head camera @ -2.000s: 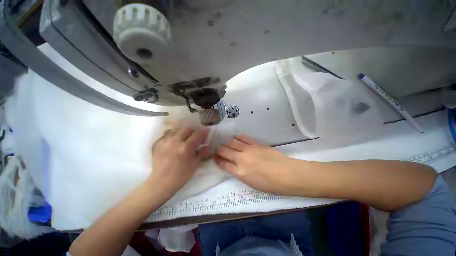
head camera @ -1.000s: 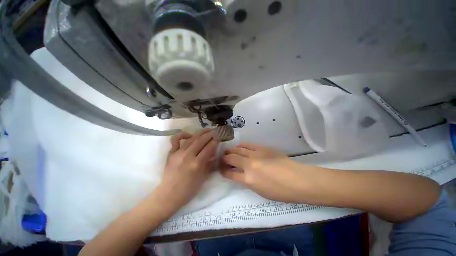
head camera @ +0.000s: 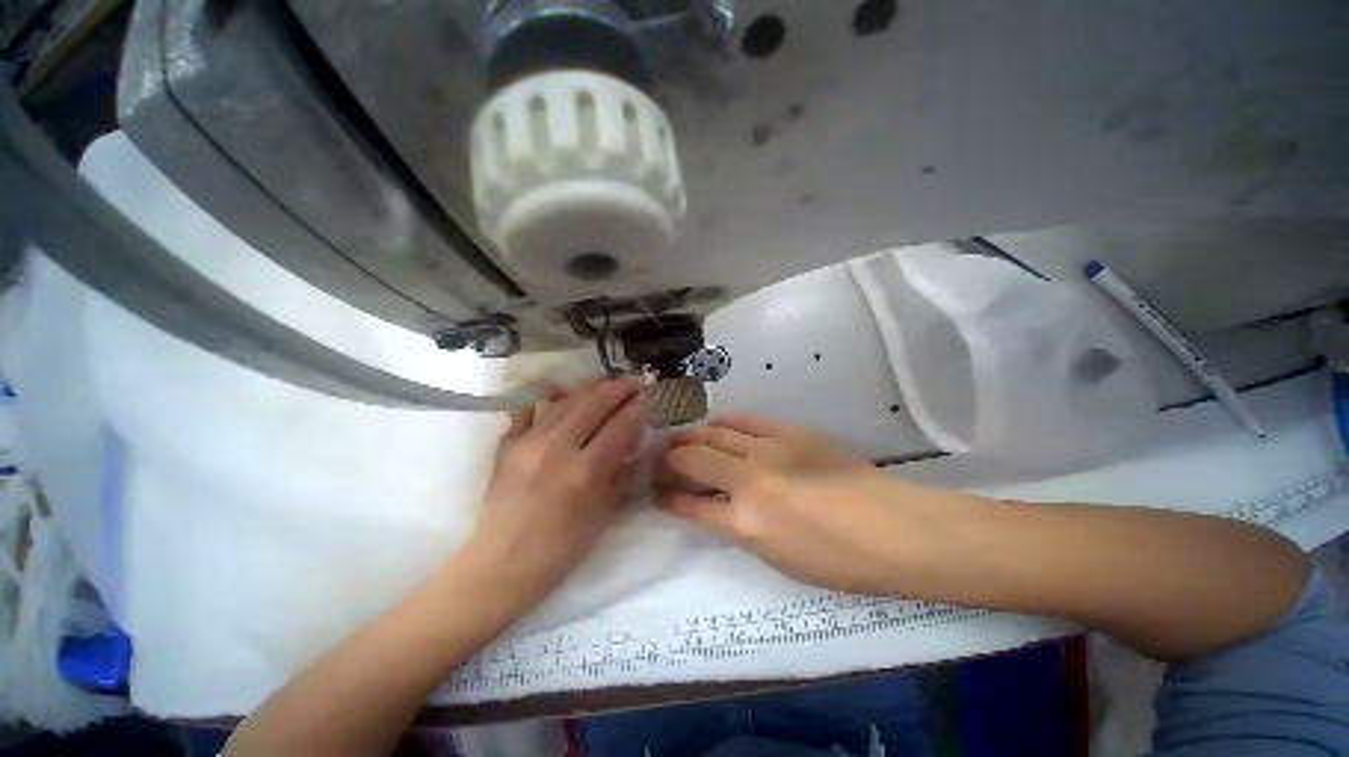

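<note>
Sheer white fabric (head camera: 296, 503) lies over the table left of and under the needle area. My left hand (head camera: 570, 466) rests on it just left of and below the ridged brownish cylinder (head camera: 678, 396), fingertips close to the presser foot area and pinching the fabric. My right hand (head camera: 755, 481) is beside it on the right, fingers curled on the fabric edge, fingertips nearly touching my left hand. The needle and the exact edge under the fingers are hidden. The machine head (head camera: 947, 133) with its white ribbed knob (head camera: 577, 175) hangs above.
A sheer cut piece with a folded band (head camera: 1021, 355) lies on the bed at right, with dark metal points (head camera: 1012, 258) behind it and a white pen (head camera: 1176, 348) beside it. A printed scale (head camera: 710, 636) runs along the front edge. A long curved grey bar (head camera: 222, 318) spans the left.
The camera view has shifted, so the machine head looks larger and nearer. My left fingers have moved up close beside the ridged cylinder. My right hand stays near it, on the fabric.
</note>
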